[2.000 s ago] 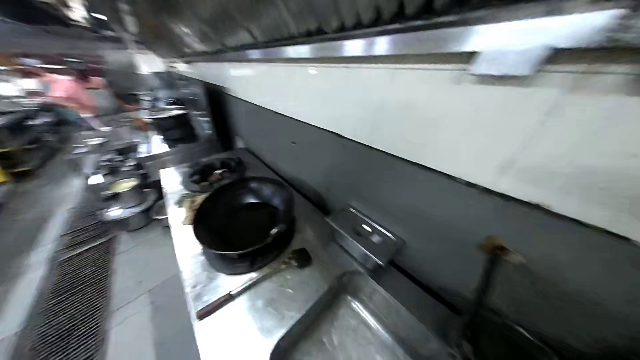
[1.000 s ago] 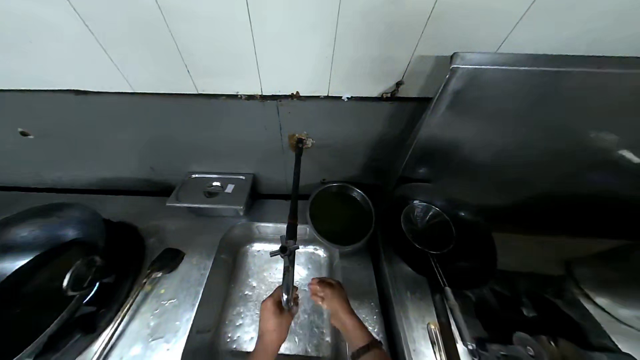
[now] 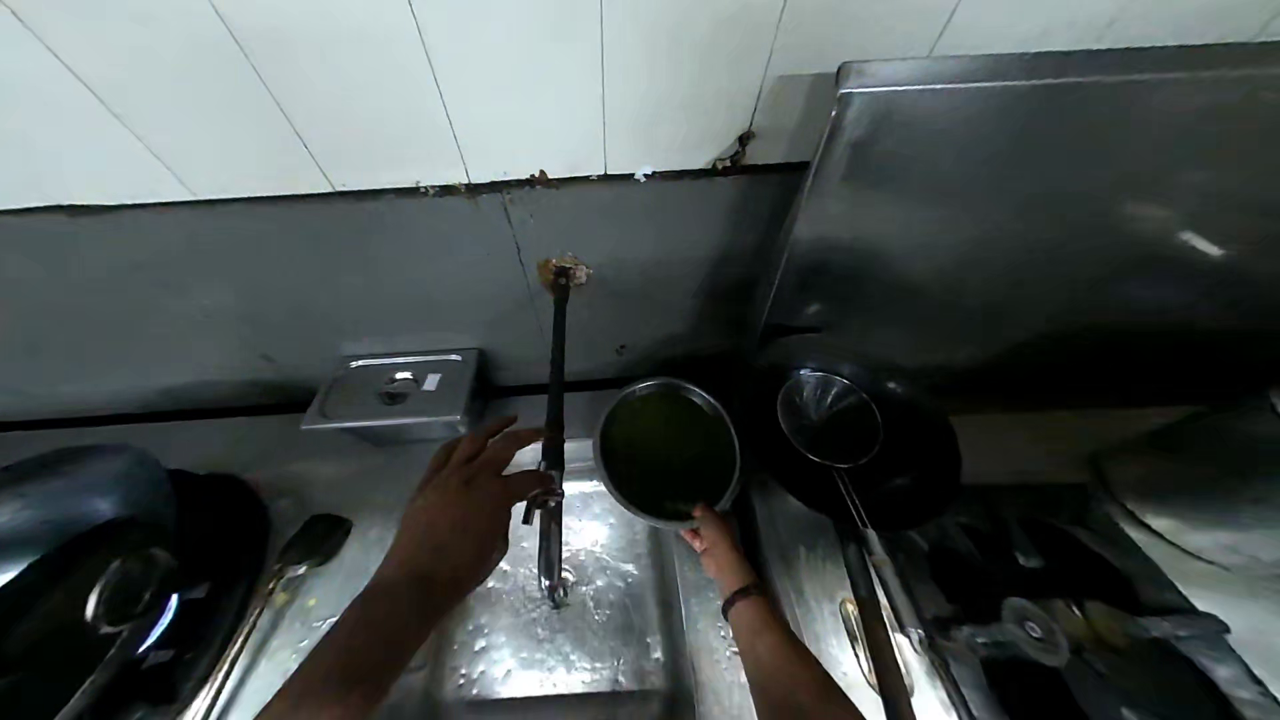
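My left hand (image 3: pixel 465 500) reaches to the valve handle of a wall-mounted water tap (image 3: pixel 552 520), its fingers spread and the thumb and fingertips at the tap. The tap's spout hangs over a metal sink basin (image 3: pixel 560 640) with water drops on its bottom. With my right hand (image 3: pixel 712 535) I grip the near rim of a round metal pot (image 3: pixel 667 452) that stands beyond the basin's back right corner. Dark greenish contents show in the pot. A dark band is around my right wrist.
A lidded steel container (image 3: pixel 395 392) stands against the wall. On the left are a wok (image 3: pixel 90 500), a ladle (image 3: pixel 130 590) and a spatula (image 3: pixel 315 540). To the right, a strainer (image 3: pixel 830 420) rests over a black wok (image 3: pixel 915 450). A stove burner (image 3: pixel 1035 630) sits further right.
My hands have parted from below the spout: the left is now at the tap's valve, the right on the pot's rim. The view has swung from the aisle and woks to the sink.
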